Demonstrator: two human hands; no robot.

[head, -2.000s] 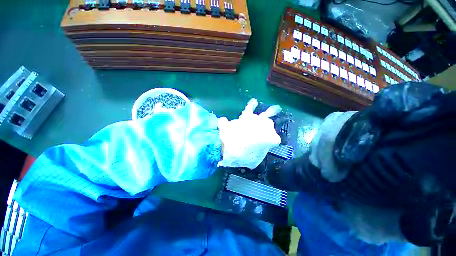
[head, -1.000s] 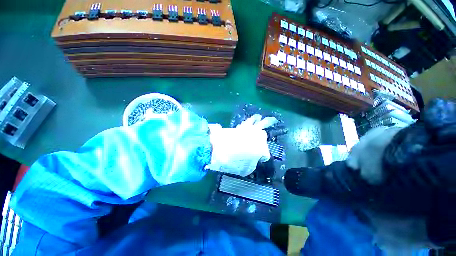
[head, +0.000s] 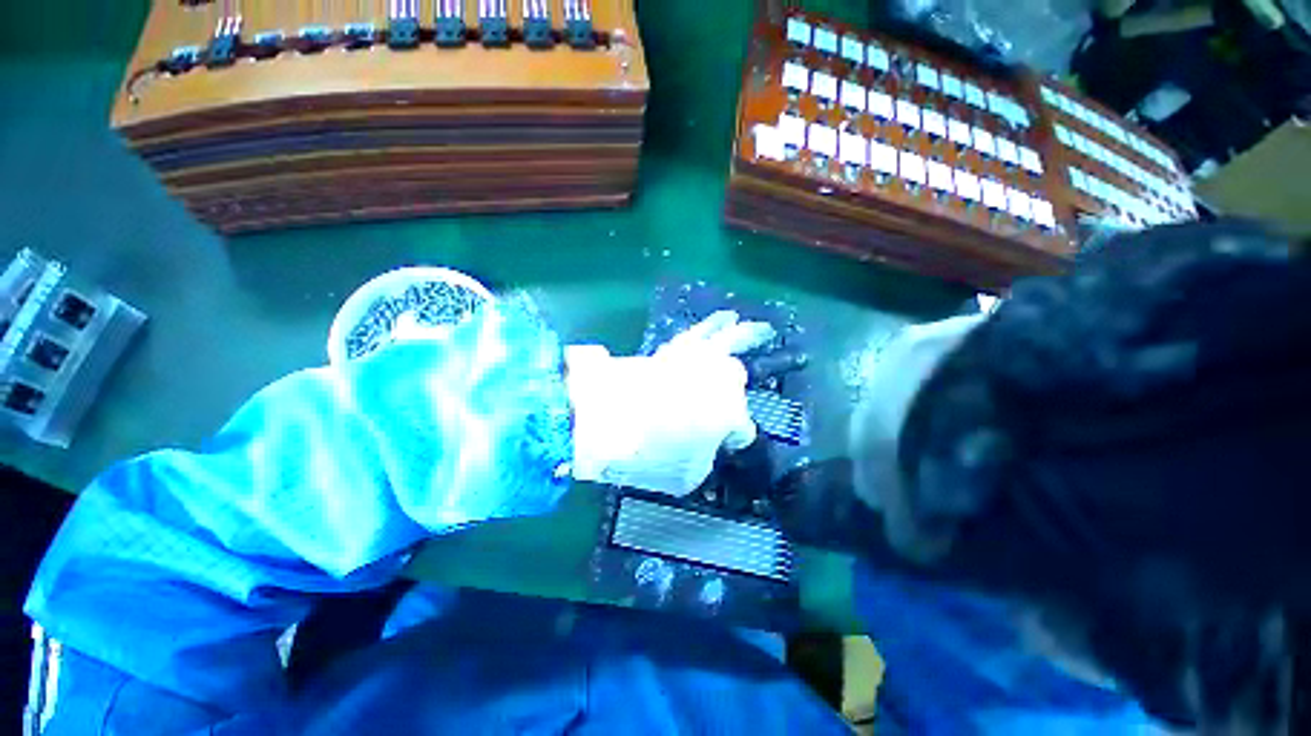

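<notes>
A dark jig (head: 618, 575) lies on the green bench, with a ribbed silver strip (head: 700, 538) in its near part and another ribbed strip (head: 776, 416) farther back. My left hand (head: 661, 410), in a white glove, rests over the jig's middle with its fingers pointing to the far side; its fingertips are partly unclear, and whether they grip anything is hidden. My right hand (head: 899, 410) is a blurred pale and dark shape just right of the jig, its fingers hard to make out. A large dark form beside it hides part of the jig's right edge.
A white dish of screws (head: 342, 338) stands left of the jig, partly behind my sleeve. A tall transistor tray stack (head: 388, 151) is at the back left. Red-brown pad trays (head: 891, 237) stand at the back right. A finned heat sink (head: 86, 377) with black parts lies far left.
The view has shifted, so the bench things sit farther left. My right hand and the dark form moved away right from the jig, then came back against it. My left hand stays over the jig.
</notes>
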